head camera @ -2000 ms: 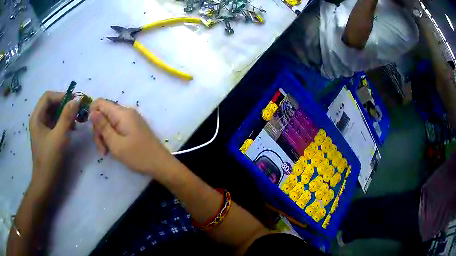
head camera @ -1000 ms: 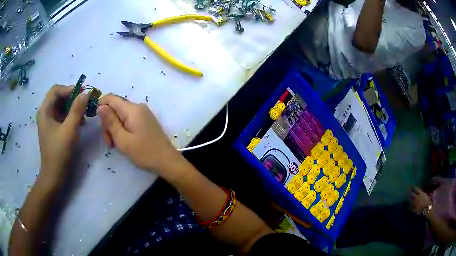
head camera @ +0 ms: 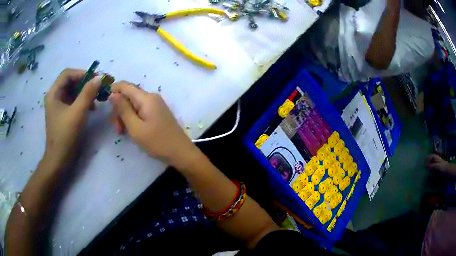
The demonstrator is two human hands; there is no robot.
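My left hand holds a green circuit board assembly between thumb and fingers. One narrow board edge sticks up, and a yellow-taped block shows beside it. My right hand pinches at the assembly's right side; its fingertips hide what they grip. A white cable runs over the table's near edge and disappears under my right hand and wrist. Diagonal cutters with yellow handles lie with their handles apart on the white table, away from both hands.
A board pile lies beyond the cutters. Clear plastic packing and loose boards are on the left. Dark specks dot the table. A blue bin with yellow parts is beside the table. A person in white is at upper right.
The whole scene has shifted right and slightly up or down in the view. Both hands stay together at the board, with little change in grip. At the right edge, another person's hand has moved.
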